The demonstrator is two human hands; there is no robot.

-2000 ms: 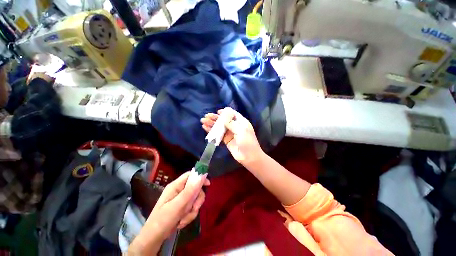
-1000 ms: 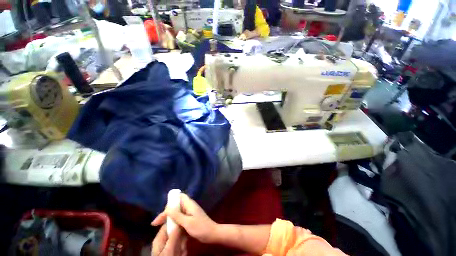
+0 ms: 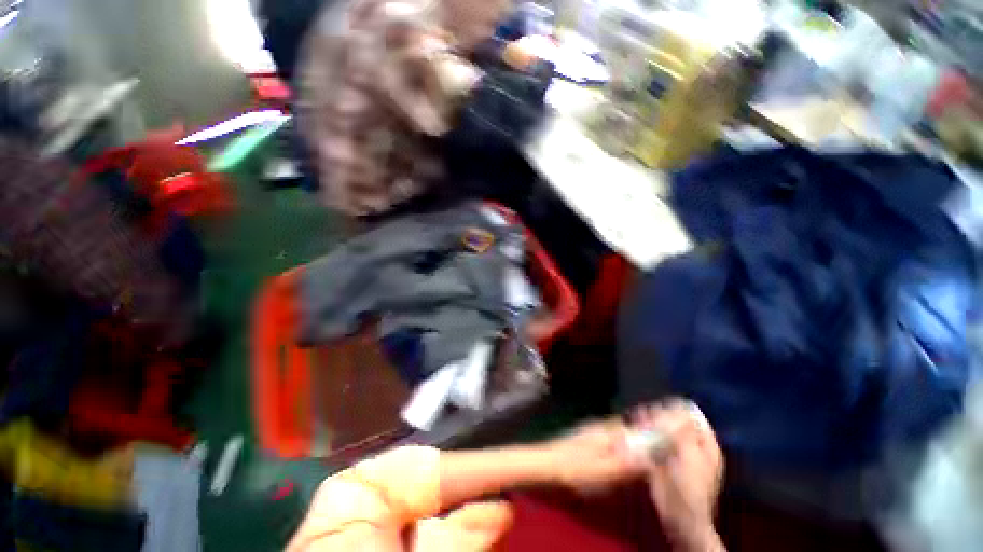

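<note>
The frame is strongly blurred. My left hand (image 3: pixel 609 451) reaches in from the left, its forearm bare below an orange sleeve. My right hand (image 3: pixel 692 469) comes up from the bottom edge and meets it. The hands are closed together around a small pale thing with a greyish part, which looks like the small knife (image 3: pixel 650 443). Blur and fingers hide its blade and sheath. The navy garment piece (image 3: pixel 798 323) lies bunched to the right of and beyond my hands.
A red plastic basket (image 3: pixel 284 372) holds grey garments with a badge (image 3: pixel 420 264), left of my hands. A person in patterned clothing (image 3: pixel 372 108) sits beyond it. The neighbour's yellowish machine (image 3: pixel 684 102) stands at upper right. Green floor (image 3: pixel 243 248) shows at left.
The view has swung left, bringing the basket and neighbouring person towards the middle and taking the JACK machine out of view. My hands stay together; the exposed blade seen earlier cannot be made out.
</note>
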